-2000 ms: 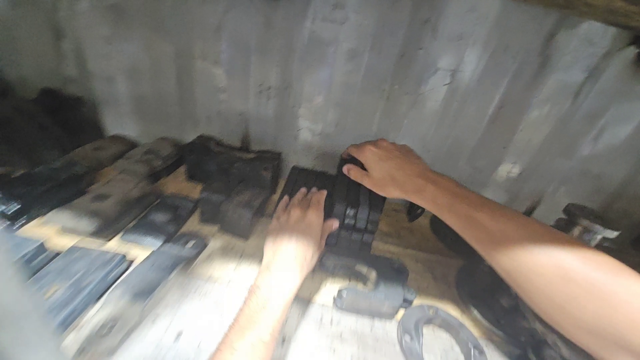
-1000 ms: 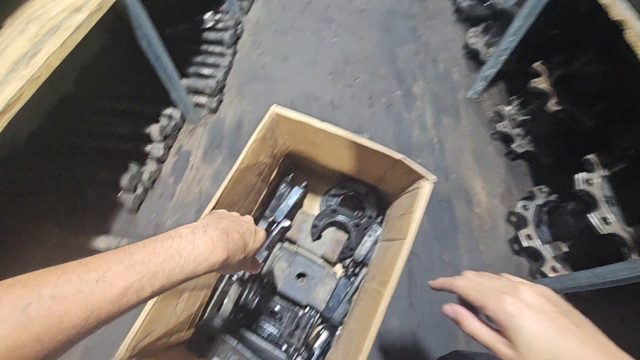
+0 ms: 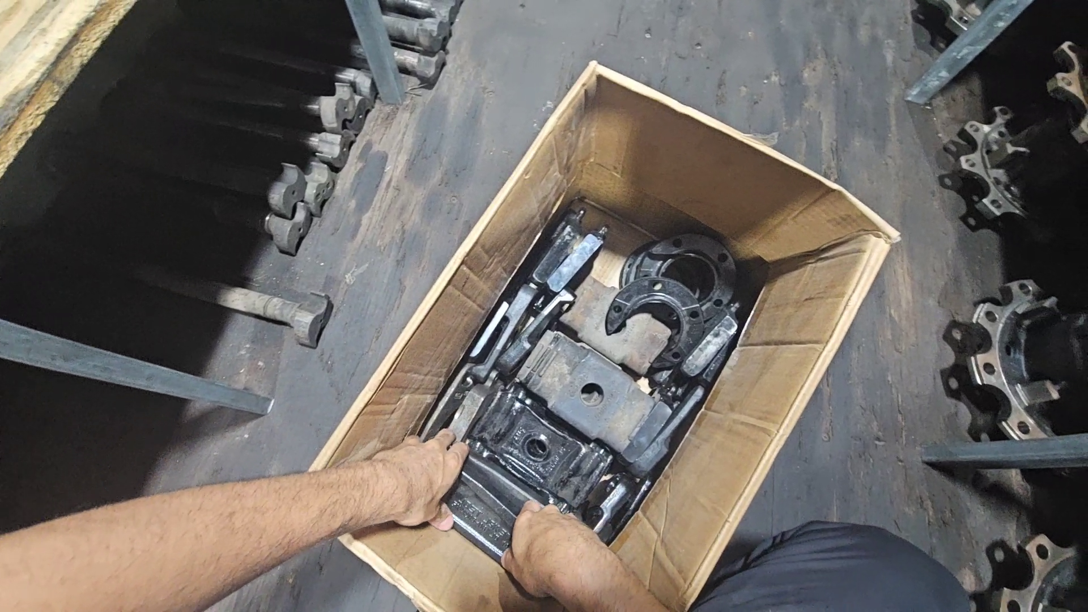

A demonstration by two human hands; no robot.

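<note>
A cardboard box (image 3: pixel 807 374) stands open on the floor with metal parts inside. At its near end, my left hand (image 3: pixel 422 478) grips the left end of a black metal block (image 3: pixel 486 510) with raised lettering, and my right hand (image 3: pixel 552 544) has its fingers around the block's right side. Just beyond lies a glossy black plate with a round hole (image 3: pixel 537 446), then a duller grey metal block with a hole (image 3: pixel 591 393). Black C-shaped metal flanges (image 3: pixel 654 310) rest toward the far end. Narrow black metal pieces (image 3: pixel 574 259) line the box's left wall.
Metal shafts with flared ends (image 3: pixel 310 319) lie under a shelf at left. Notched metal hubs (image 3: pixel 1007 357) are along the right. Blue-grey metal shelf posts (image 3: pixel 136 370) slant in from the sides. A knee in dark cloth (image 3: pixel 837 569) is at bottom right.
My right hand has moved from outside the box, at its right, to the black block inside. My left hand is now at the near end of the box. Two seconds ago both hands were on parts beside a corrugated wall.
</note>
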